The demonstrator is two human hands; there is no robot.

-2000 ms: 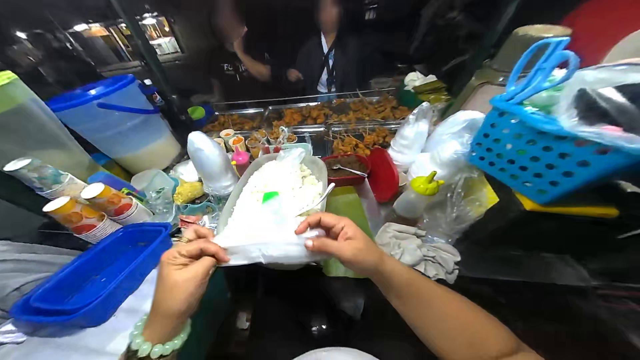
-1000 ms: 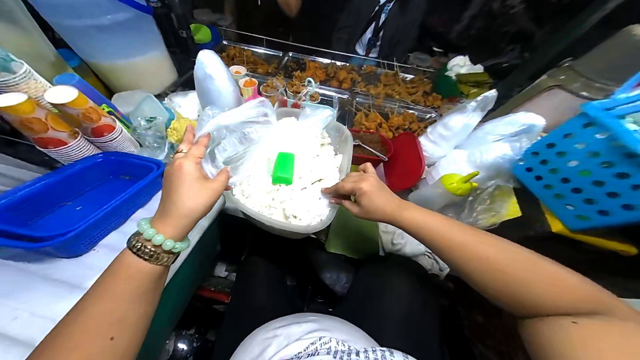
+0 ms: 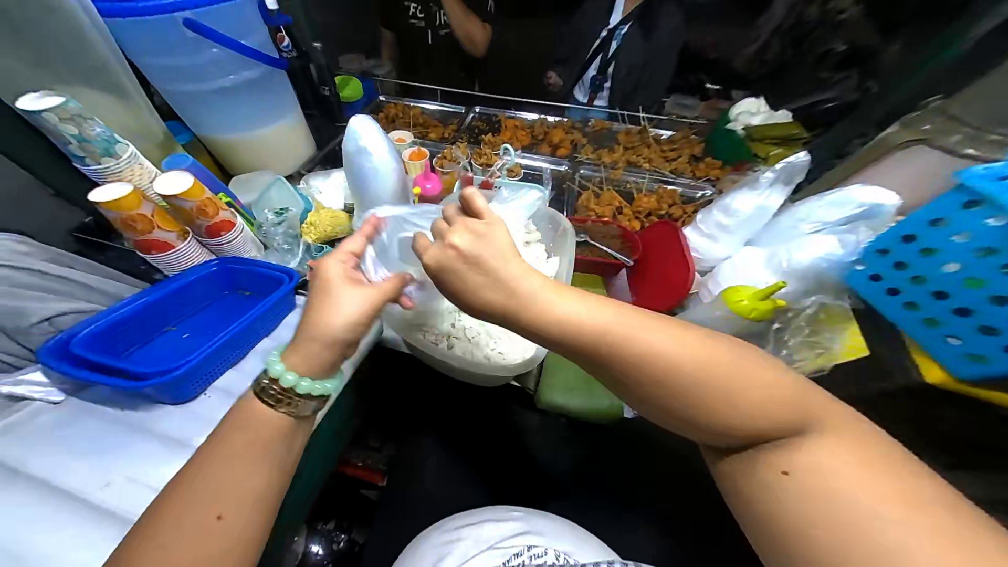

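My left hand, with a green bead bracelet at its wrist, grips the side of a clear plastic bag. Over the bag's mouth is my right hand, its fingers curled down; what they pinch, if anything, is hidden. Beneath both hands stands a translucent plastic tub of white crumbly or shredded food. More plastic film lies at the tub's far side. The green block that was on the food is not visible now.
Blue baskets and stacked paper cups are at left, below a lidded bucket. Trays of fried food lie ahead, two people beyond them. At right are a red container, filled plastic bags and a light-blue basket.
My right hand has moved from the tub's right side to the bag at my left hand. Two seconds ago both hands held white plastic flat over the tub's near edge.
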